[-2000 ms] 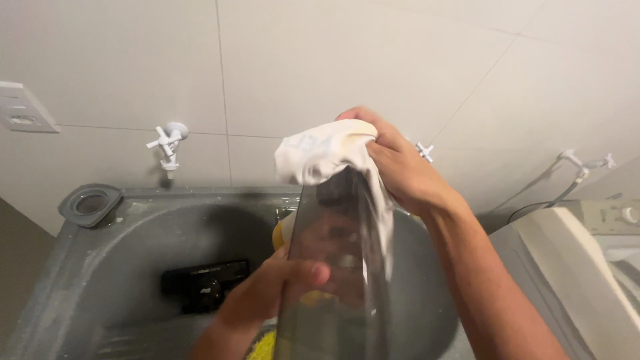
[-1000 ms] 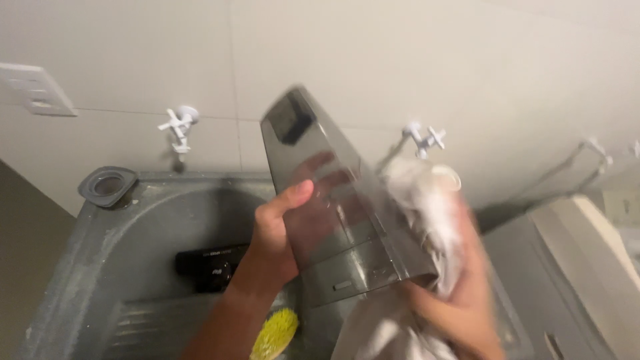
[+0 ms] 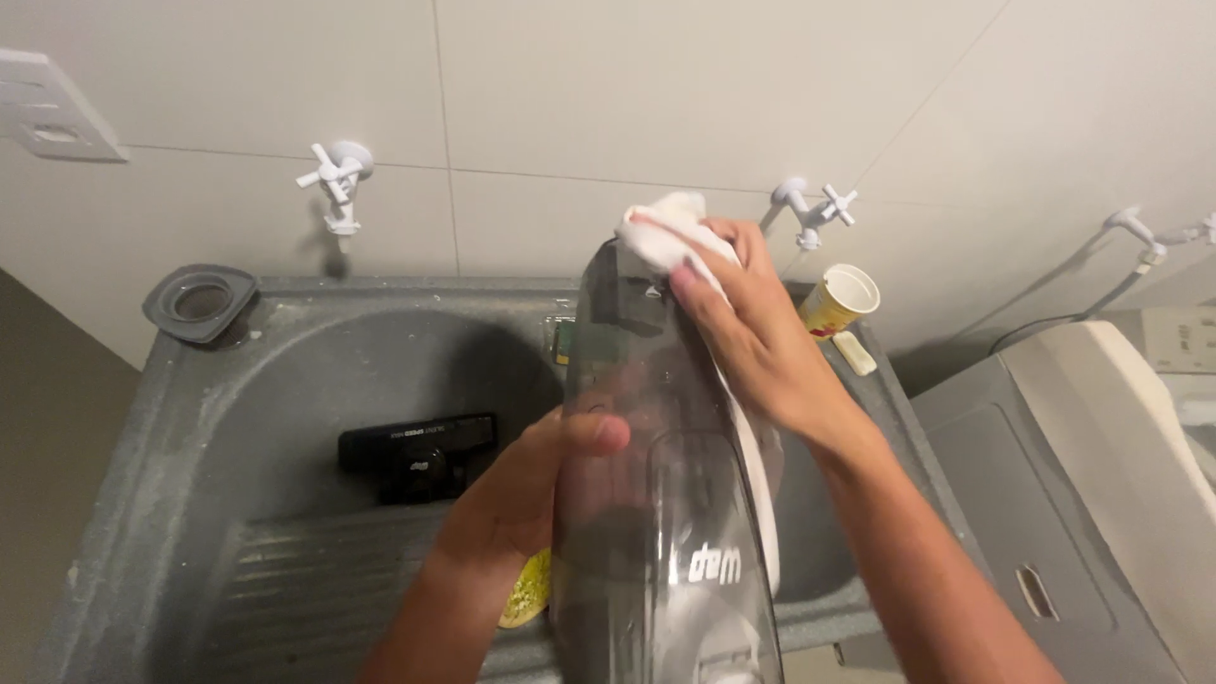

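A smoky clear plastic Wap container (image 3: 655, 456), likely from a vacuum cleaner, is held lengthwise above the laundry sink. My left hand (image 3: 541, 465) grips its left side, the thumb on the near face and the fingers behind, seen dimly through the plastic. My right hand (image 3: 750, 332) presses a white cloth (image 3: 665, 228) on the container's top end and right edge; part of the cloth hangs down along that edge. A black Wap floor nozzle (image 3: 418, 451) lies in the left basin. Below my left hand a yellow bristly scrubbing pad or brush (image 3: 527, 594) shows partly.
Two white taps (image 3: 337, 185) (image 3: 817, 214) stick out from the tiled wall. On the grey sink's rim (image 3: 332, 287) sit a grey square plastic part (image 3: 201, 302), a yellow-and-white cup (image 3: 841, 299) and a white bar, perhaps soap (image 3: 853, 353). A washing machine (image 3: 1045, 475) stands at the right.
One second ago the container was tilted and the cloth was at its lower right side. Now the container is more upright in view, and my right hand has moved up to its top end with the cloth.
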